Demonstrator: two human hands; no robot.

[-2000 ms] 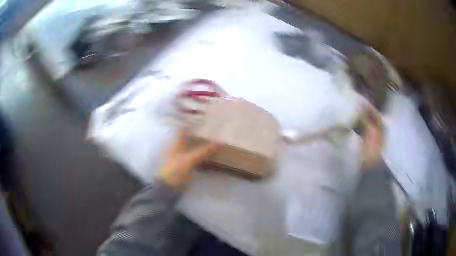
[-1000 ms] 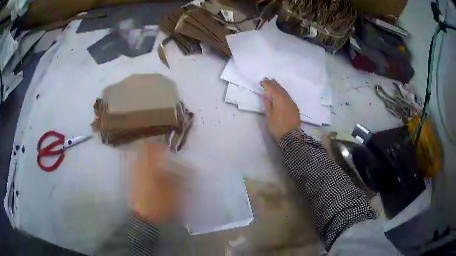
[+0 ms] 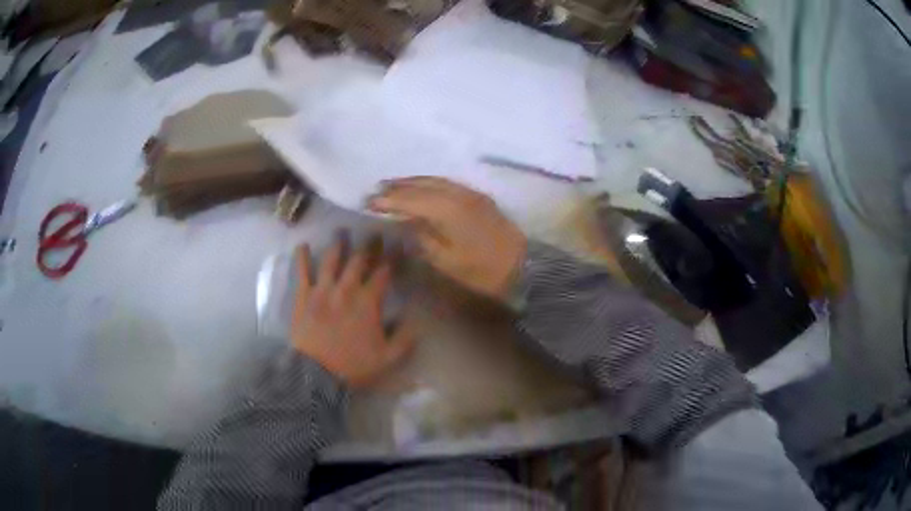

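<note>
My left hand lies palm down with fingers spread near the table's front, blurred. A pale shiny edge shows left of it; what lies under the hand is hidden. My right hand is just up and right of it, fingers together at the lower edge of a white sheet; whether it grips the sheet is unclear. The sheet's left corner reaches the bundle of cut pocket pieces, a brown stack at upper left.
Red-handled scissors lie at far left. The steam iron stands right of my right forearm, with a yellow item beyond it. Grey fabric scraps and brown bundles lie at the far edge. The table is scorched brown near my hands.
My right hand has come back from the white sheets towards my left hand, and white sheet now spreads nearer the bundle. My left hand now lies spread flat. The view has shifted.
</note>
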